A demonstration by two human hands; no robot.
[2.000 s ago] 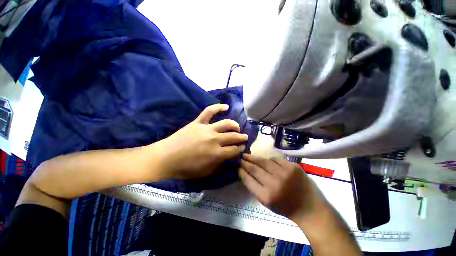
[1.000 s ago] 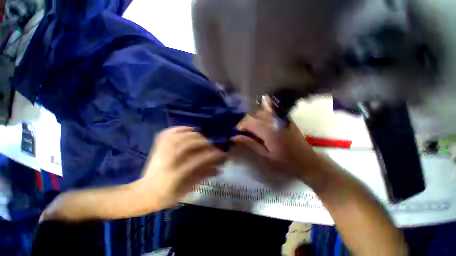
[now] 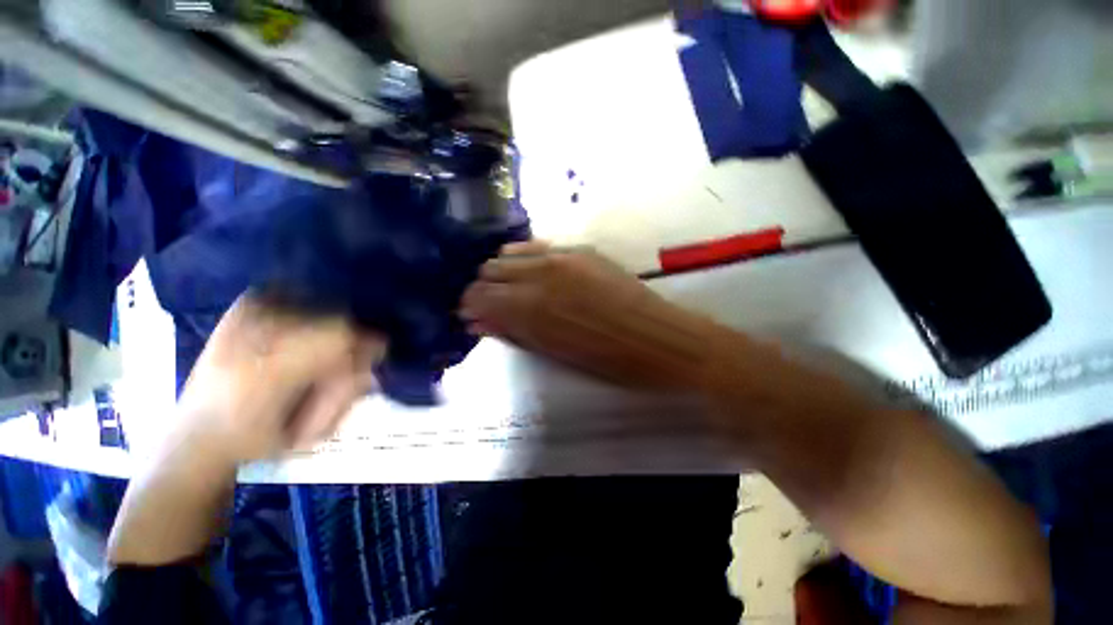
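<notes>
The navy garment piece [image 3: 354, 250] is bunched and blurred under the sewing machine's needle area [image 3: 458, 159], and its cloth spreads to the left. My left hand [image 3: 287, 372] is at the near left edge of the bunched cloth, blurred, with fingers curled; whether it grips the cloth cannot be told. My right hand [image 3: 549, 293] is at the right edge of the cloth, just below the needle area, with its fingers against the fabric. Its fingertips are partly hidden by the cloth, so its grip is unclear.
The machine head [image 3: 159, 86] crosses the upper left. A black flat case [image 3: 934, 232] lies on the white table [image 3: 610, 433] at right. A red strip [image 3: 720, 250] and a small navy piece [image 3: 745, 92] lie between needle and case. Blue striped crates [image 3: 366, 537] are below.
The view has turned and shifted right, so the machine head now shows at upper left. The fabric is more bunched near the needle, with my left hand lower and farther left along it.
</notes>
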